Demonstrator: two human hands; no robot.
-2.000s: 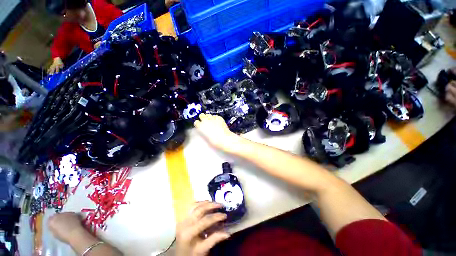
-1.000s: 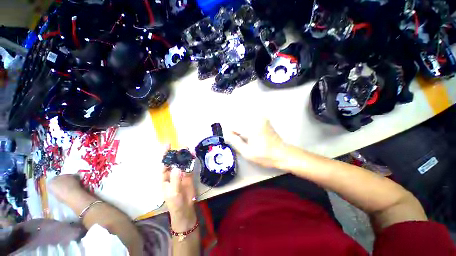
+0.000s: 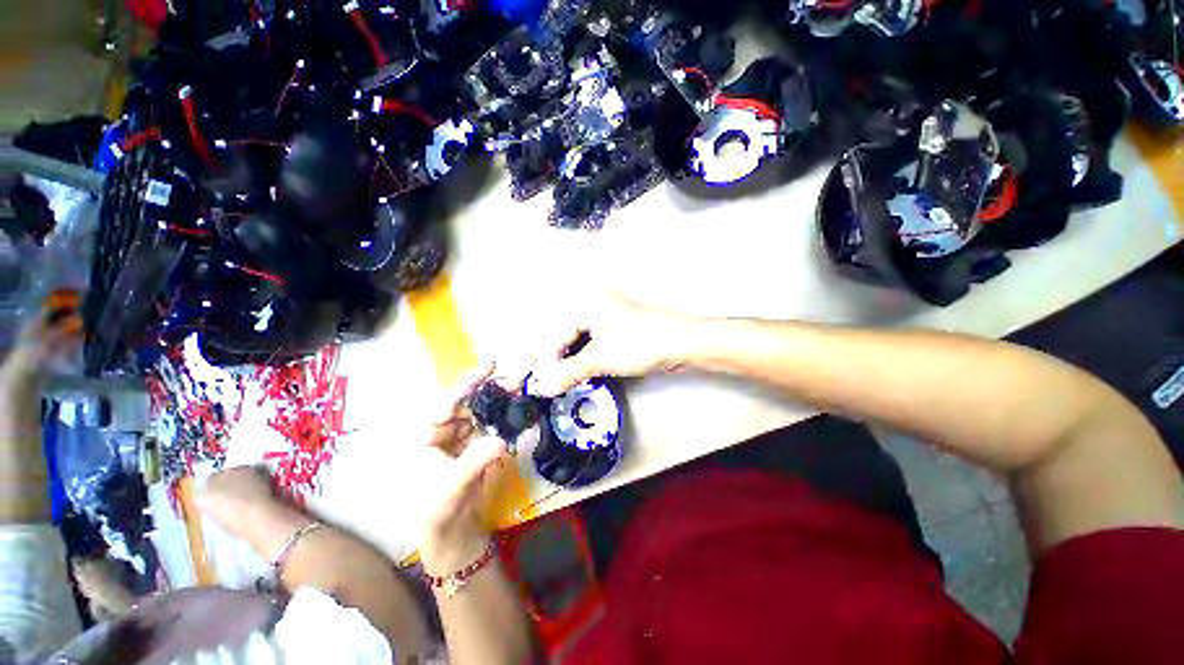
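Observation:
A round black camera housing (image 3: 580,448) with a white notched disc (image 3: 584,413) lies on the white bench near its front edge. My left hand (image 3: 464,470) holds a small dark camera module (image 3: 501,413) just left of the housing. My right hand (image 3: 587,351) is over the housing's upper left rim, with its fingertips close to the module. A dark piece shows between its fingers. Whether they grip the housing, a lead or something else is unclear. A thin wire runs below the housing.
Black housings (image 3: 305,169) with red leads are heaped at left, camera modules (image 3: 591,111) at mid-back, part-built units (image 3: 915,208) at right. Loose red leads (image 3: 305,416) lie left, beside a neighbour's arm (image 3: 253,513) with a bracelet.
My right hand has moved left from beside the housing onto its upper rim. My left hand has brought the module close against the housing's left side. The view has shifted slightly.

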